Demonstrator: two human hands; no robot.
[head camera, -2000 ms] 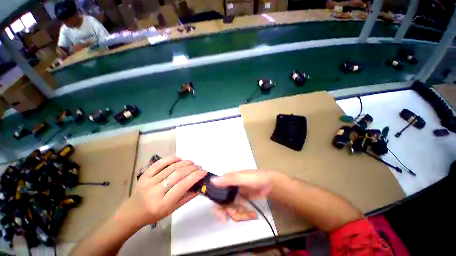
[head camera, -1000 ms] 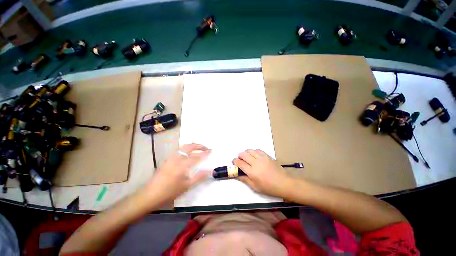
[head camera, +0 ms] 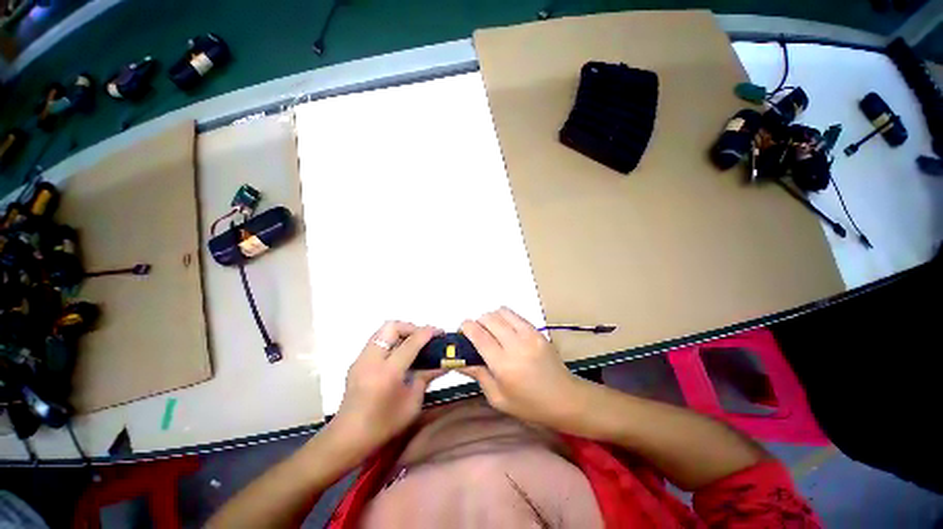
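Note:
A black oblong unit (head camera: 450, 351) with a yellow patch at its middle is held level in both hands over the near edge of the white work sheet (head camera: 414, 196). My left hand (head camera: 391, 377) grips its left end, with a ring on one finger. My right hand (head camera: 517, 362) grips its right end. The fingers cover both ends. A black cable with a plug (head camera: 595, 329) sticks out to the right past my right hand.
A taped unit (head camera: 251, 238) with a loose green board lies left of the sheet. The unit pile (head camera: 36, 300) is at far left. Stacked covers (head camera: 612, 114) lie on the right cardboard (head camera: 672, 227); a unit cluster (head camera: 776, 139) is beyond. The green conveyor belt (head camera: 414, 26) carries units.
The unit was on the sheet under my right hand; now it is at the near edge, its yellow patch showing. My left hand, apart from it before, has closed on its left end.

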